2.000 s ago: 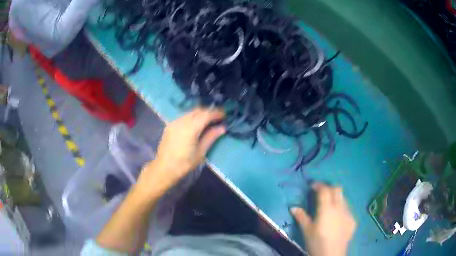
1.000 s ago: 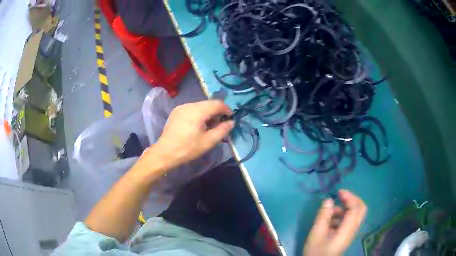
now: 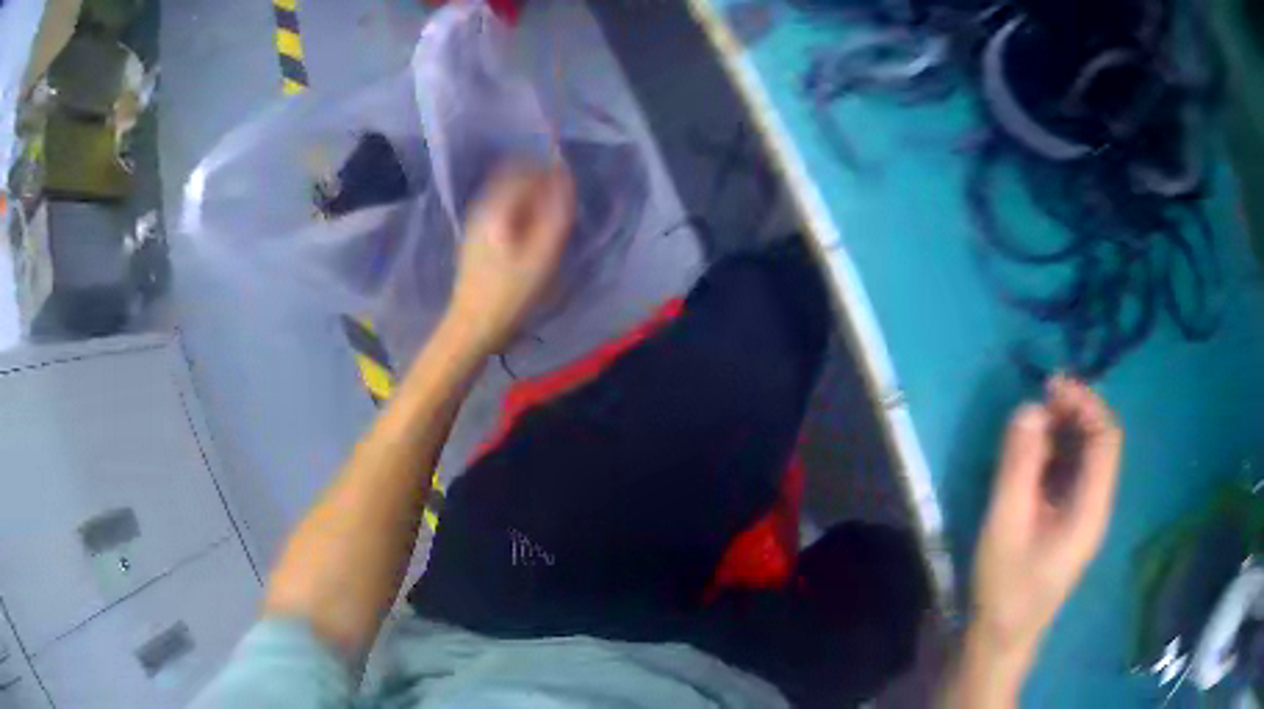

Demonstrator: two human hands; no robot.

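My left hand point(image 3: 520, 229) is over the large milky plastic bag point(image 3: 610, 263) on the floor side of the bench. It is blurred, and I cannot tell whether its fingers hold anything. My right hand point(image 3: 1049, 478) is above the teal benchtop, fingers curled with thumb and fingertips apart at the top; I cannot make out a piece in it. The tangled pile of black C-shaped pieces point(image 3: 1095, 125) lies on the bench beyond my right hand, with loose crescents at its near edge. A dark clump point(image 3: 372, 173) shows in the bag.
The bench edge point(image 3: 846, 284) runs down between my hands. Red plastic point(image 3: 760, 550) shows beside my dark-clothed legs. A white cabinet point(image 3: 118, 513) stands at lower left, boxes point(image 3: 86, 180) above it. A blurred green-and-white fixture point(image 3: 1213, 596) is at lower right. Yellow-black tape marks the floor.
The view has turned toward the floor and bag. My left hand has moved from the pile's near edge, past the bench edge, to over the bag. My right hand stays over the bench.
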